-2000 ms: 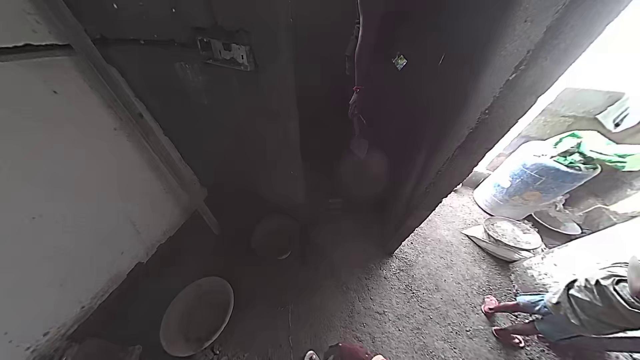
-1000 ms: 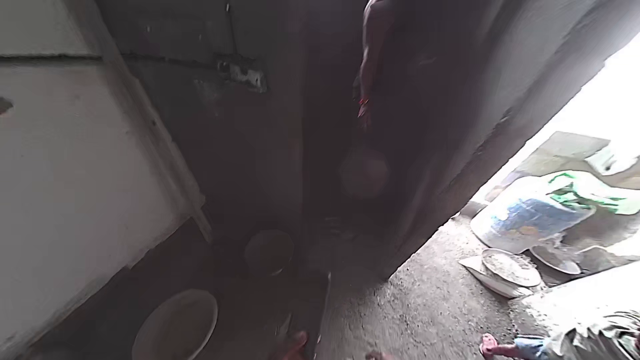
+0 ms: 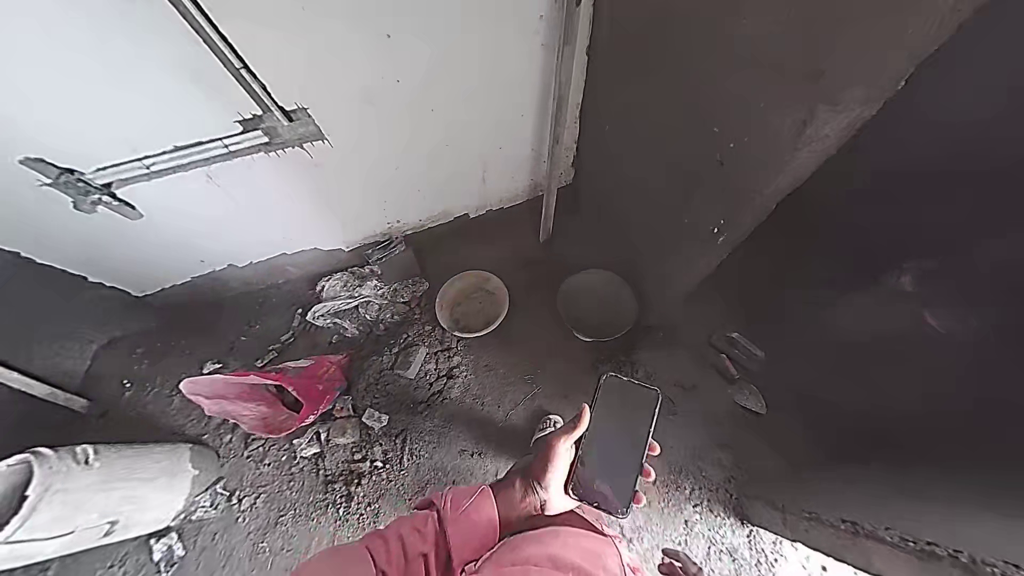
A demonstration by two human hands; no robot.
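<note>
My left hand (image 3: 552,472), in a pink sleeve from the lower left, is closed around a smartphone (image 3: 616,444). The thumb lies along the phone's left edge and the fingertips show at its right edge; its screen is dark. At the bottom edge, right of the phone, part of my right hand (image 3: 680,562) shows, with most of it cut off. Beyond the phone, a shallow pale basin (image 3: 472,303) and a darker round basin (image 3: 598,305) sit on the floor. A pointed trowel (image 3: 746,394) lies to the right, near what looks like a hand float (image 3: 746,346).
A pink plastic bag (image 3: 268,394) lies on the rubble-strewn floor at left, near a crumpled pale sack (image 3: 360,298). A large whitish container (image 3: 104,496) lies at lower left. A long straight strip (image 3: 552,160) leans against the wall. Dark walls rise at right.
The view has swung far to the left, away from the bright doorway and the other person. My left hand with the phone and the pink bag now show.
</note>
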